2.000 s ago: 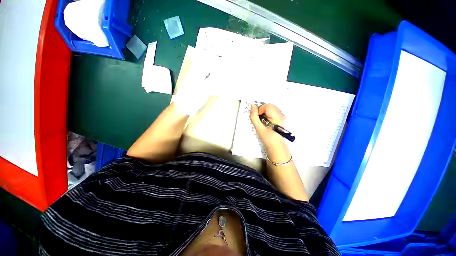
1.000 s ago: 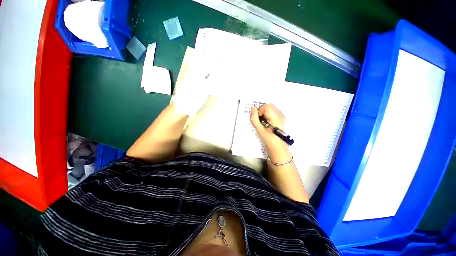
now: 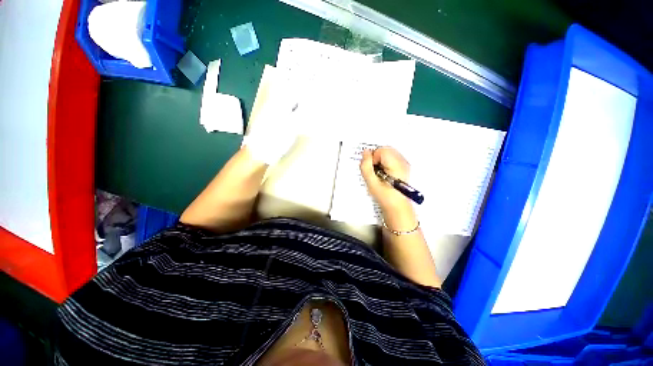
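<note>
My right hand [image 3: 387,174], bare with a thin bracelet, is shut on a black pen [image 3: 402,187]. Its tip end is at the written lines near the top left of the ruled record page [image 3: 447,171]. My left hand [image 3: 276,132] is in a white glove and lies at the left edge of white loose sheets [image 3: 351,89] above the record. Glove and paper are washed out together, so its fingers cannot be made out. A cream mat [image 3: 301,179] lies under the hands and papers.
A red tray [image 3: 71,157] stands left and a blue tray [image 3: 494,221] right, both with white liners. A small blue bin [image 3: 166,43] holds a white round item. White scrap [image 3: 223,113] and grey-blue squares [image 3: 245,38] lie near it. A metal rail [image 3: 422,57] crosses behind the papers.
My right hand and the pen have shifted very slightly along the top lines of the record. My left hand stays in place.
</note>
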